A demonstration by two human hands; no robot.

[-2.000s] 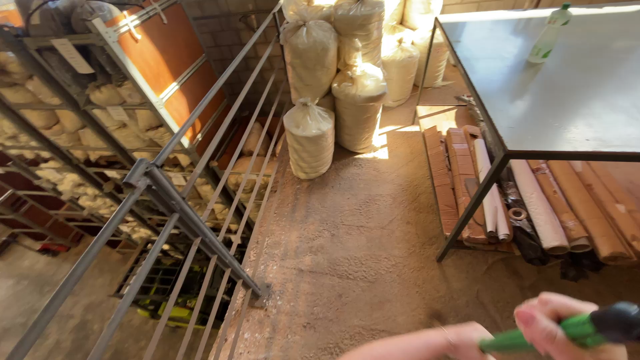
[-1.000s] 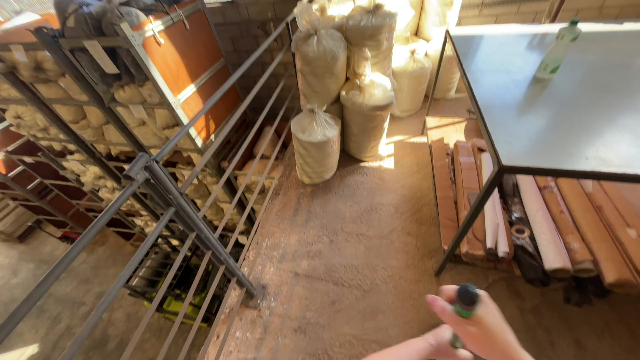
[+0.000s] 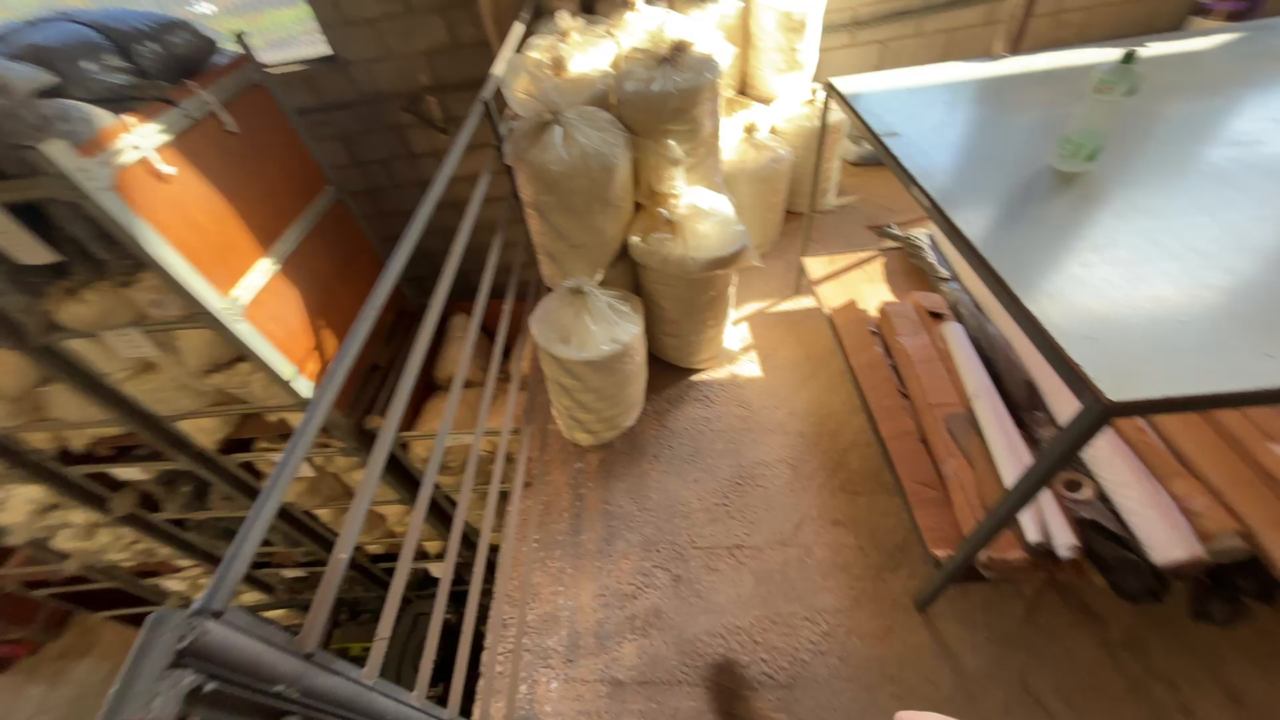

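Only a sliver of skin point(image 3: 922, 715) from one of my hands shows at the bottom edge, right of centre; which hand it is cannot be told. What it holds or touches is hidden below the view. A small dark blurred shape point(image 3: 730, 690) lies to its left, too unclear to name. The nearest surface is the rough brown floor point(image 3: 690, 560). Beyond it stand stacked, tied clear plastic bags of pale material, the closest one a short upright bag point(image 3: 590, 370) beside the railing.
A metal railing point(image 3: 375, 450) borders the floor on the left, with racks of pale bundles point(image 3: 90, 400) beyond. On the right, a metal-framed table point(image 3: 1150, 290) carries a green-capped bottle point(image 3: 1090, 120). Wrapped rolls point(image 3: 1130, 500) and flat brown packages point(image 3: 930, 420) lie beneath it.
Both hands, with a green, dark-ended handle in grip, showed at lower right earlier; now just a bit of skin is left in view. The view has shifted, with the bags and table nearer.
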